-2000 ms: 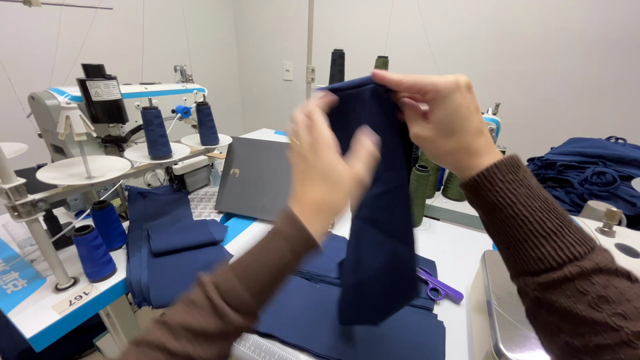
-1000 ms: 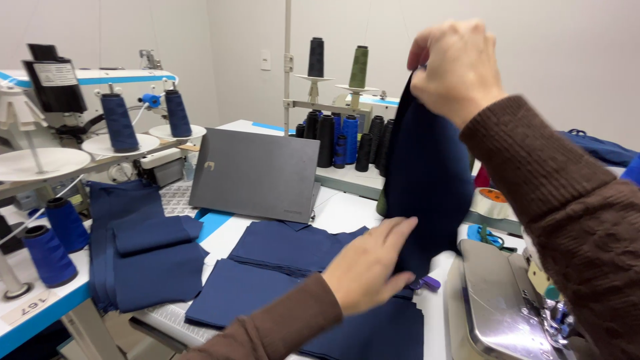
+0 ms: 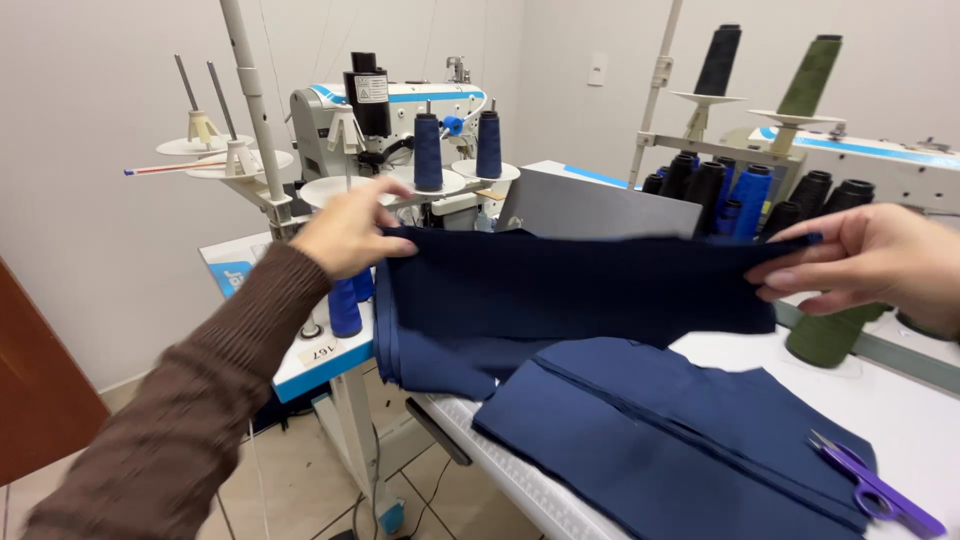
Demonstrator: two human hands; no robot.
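A folded dark navy fabric piece [image 3: 570,285] is stretched sideways between my hands. My left hand [image 3: 360,229] pinches its upper left corner between thumb and fingers. My right hand [image 3: 862,259] grips the upper right end. Below it, stacked navy fabric pieces [image 3: 637,427] lie on the white table. Another navy pile [image 3: 435,367] shows behind and under the held piece at the left, partly hidden by it. Purple-handled thread snips [image 3: 877,487] rest on the right side of the stacked pieces.
Behind the fabric stands a grey laptop lid [image 3: 600,202]. An industrial sewing machine [image 3: 412,112] with navy thread cones [image 3: 428,154] is at back left. Black and blue cones [image 3: 752,202] and a green cone [image 3: 829,334] stand at right. A blue cone [image 3: 344,307] sits on the left table's corner.
The fabric hung upright from my right hand; now it is held out sideways between both hands. My left hand has moved to its upper left corner. The view has turned left.
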